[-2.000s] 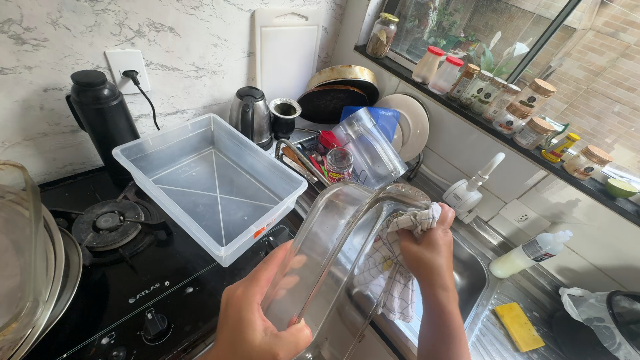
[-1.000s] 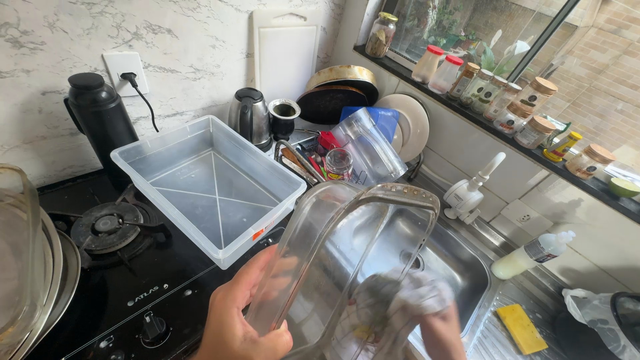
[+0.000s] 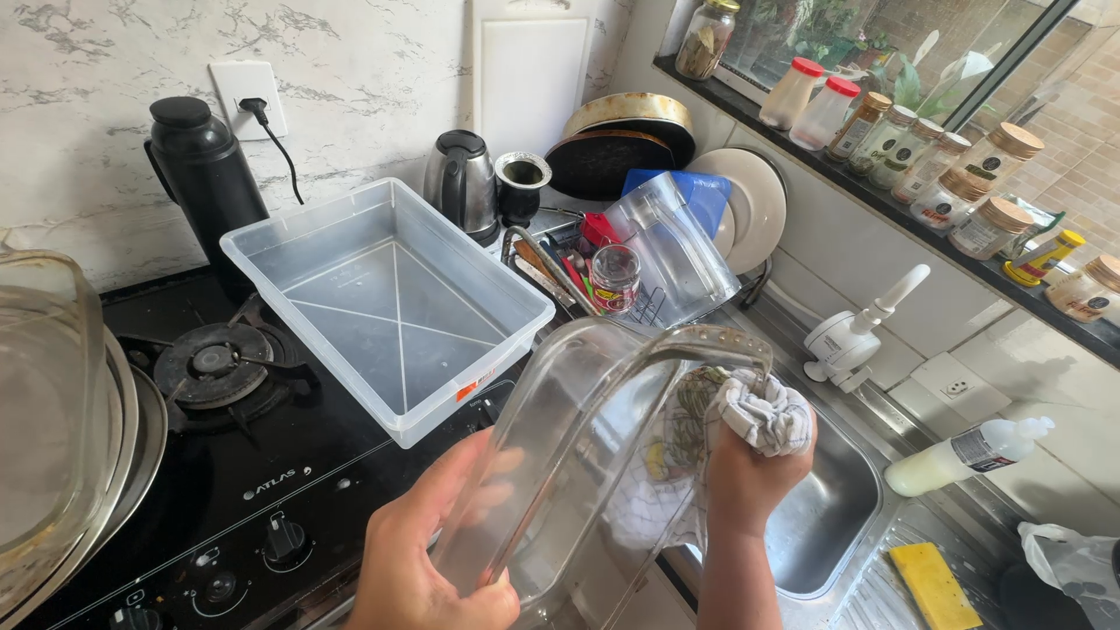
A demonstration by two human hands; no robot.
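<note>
My left hand [image 3: 437, 534] grips the near left wall of a clear glass baking dish [image 3: 547, 420], which is tilted on its side over the sink's left edge. In my right hand [image 3: 757, 468] is a bunched white checked dish towel [image 3: 761, 411] with a printed pattern; it lies against the dish's rim by the handle end, and part of it hangs behind the glass. A clear plastic bin [image 3: 350, 324] sits on the black stove to the left of the dish, not touched by either hand.
Behind the dish stand a drying rack with a glass jar [image 3: 615, 276], a clear container [image 3: 674, 254] and plates [image 3: 752, 210]. Right are the steel sink [image 3: 831, 516], white faucet [image 3: 844, 341], soap bottle [image 3: 971, 455] and yellow sponge [image 3: 934, 586]. Stacked pans [image 3: 131, 437] are at far left.
My right hand with the towel has moved up from low beside the dish to its upper rim, near where it was two seconds ago. My left hand keeps its hold.
</note>
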